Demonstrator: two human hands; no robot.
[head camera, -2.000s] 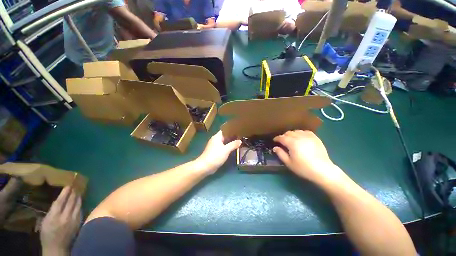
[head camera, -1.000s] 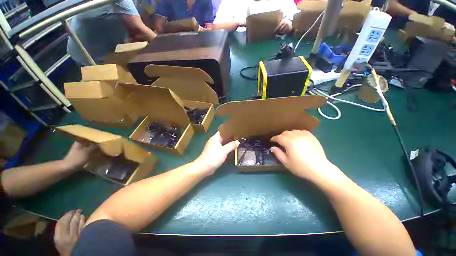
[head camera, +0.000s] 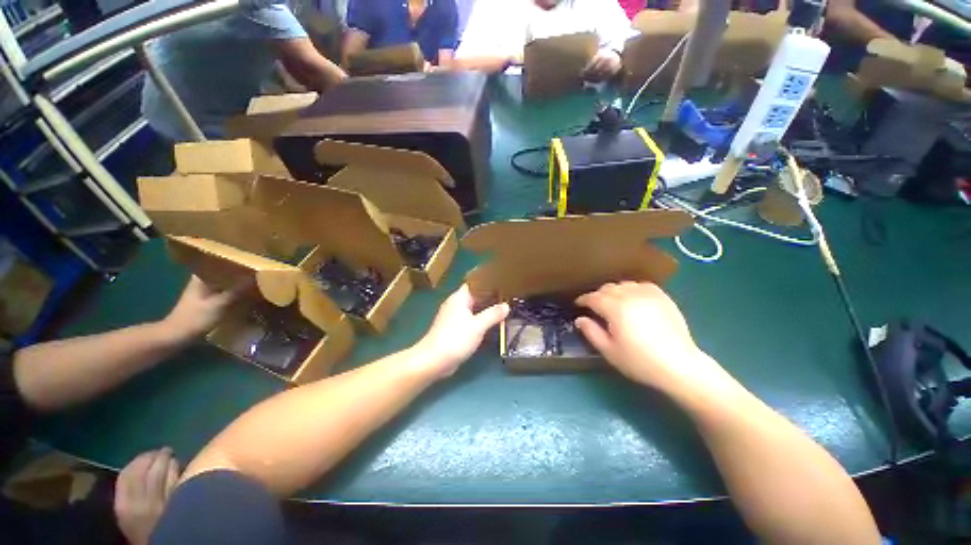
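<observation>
An open cardboard mailer box (head camera: 554, 363) lies on the green bench in front of me, its eared lid (head camera: 575, 253) standing up behind it. Black cables (head camera: 548, 314) and a shiny greyish patch show inside. My left hand (head camera: 460, 330) holds the box's left side, thumb over the edge. My right hand (head camera: 637, 325) reaches in at the right, fingers bent over the contents; its fingertips are partly hidden, and I cannot tell if they grip anything.
Several open boxes with black cables (head camera: 351, 287) stand at the left. Another person's hand (head camera: 202, 309) holds the nearest one. A large dark case (head camera: 394, 117), a black unit with yellow edges (head camera: 605, 172), a white power strip (head camera: 779, 94) and a black strapped item (head camera: 921, 378) surround the bench.
The other person's box has come in from the lower left and now stands beside the open boxes there. My hands and my box have hardly moved.
</observation>
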